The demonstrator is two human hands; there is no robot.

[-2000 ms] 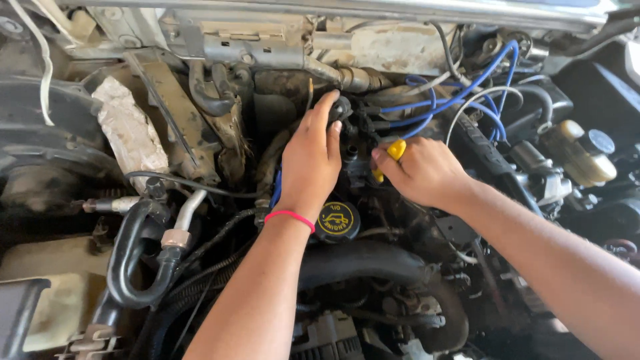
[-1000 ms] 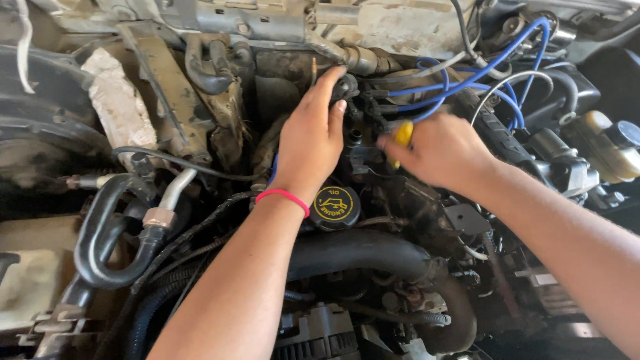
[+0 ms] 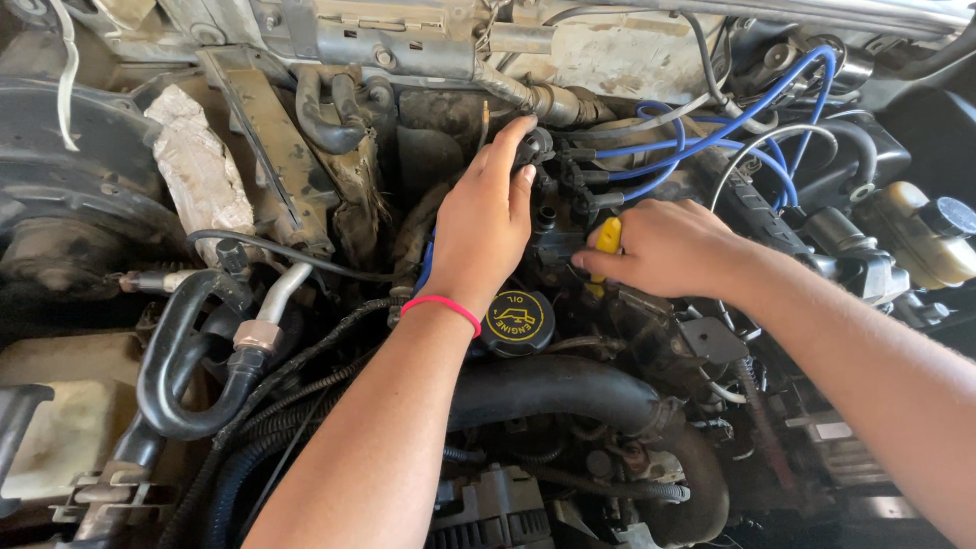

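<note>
My left hand [image 3: 488, 217], a pink band at its wrist, has its thumb and fingertips against a black round part [image 3: 536, 146] at the back of the engine. My right hand [image 3: 663, 248] is closed around a yellow tool handle [image 3: 608, 238]; the tool's working end is hidden low among the engine parts. Between the hands stand black connectors [image 3: 583, 177] on blue spark plug wires [image 3: 686, 160]. The black engine oil cap [image 3: 520, 320] with yellow marking lies just below my left hand.
A thick black hose [image 3: 549, 389] crosses in front of the oil cap. Curved black and metal pipes [image 3: 164, 374] stand at the left, near a crumpled pale wrap [image 3: 202, 164]. At the right is a fluid reservoir [image 3: 915, 229] with a blue-topped cap. The cowl edge runs along the back.
My left hand stays at the black round part. My right hand keeps the yellow handle, which shows more upright than two seconds ago.
</note>
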